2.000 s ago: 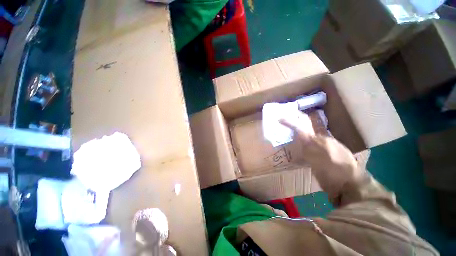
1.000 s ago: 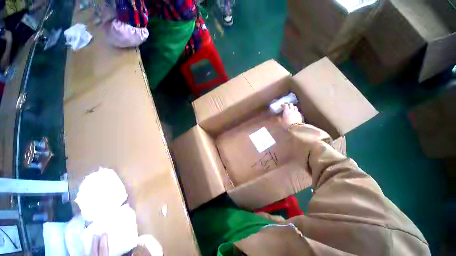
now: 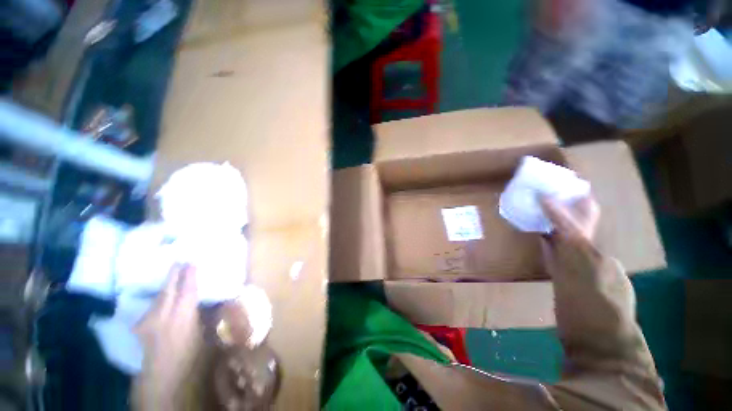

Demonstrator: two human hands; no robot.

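Note:
My right hand (image 3: 571,215) holds a white wrapped bundle (image 3: 536,193) over the right side of the open brown carton (image 3: 465,299). A white label (image 3: 462,223) shows inside. My left hand (image 3: 172,309), blurred, has its fingertips against glaring white wrapping (image 3: 210,261) on the bench's left part; its grip is unclear. A rough-edged white piece (image 3: 202,195) lies just beyond. A round pale-rimmed part (image 3: 255,315) and a brownish, patterned round part (image 3: 247,379) sit right of my left hand.
The cardboard-covered bench (image 3: 245,120) runs beside the dark green conveyor (image 3: 64,201), which carries blurred metallic parts (image 3: 111,124). A pale bar (image 3: 80,144) crosses the left side. A red stool (image 3: 408,76) stands beyond the carton. A blurred person (image 3: 602,60) is at upper right.
My right hand has come up from the carton's far corner, where it touched a wrapped bundle, and now holds a white bundle higher. My left hand reaches further into view.

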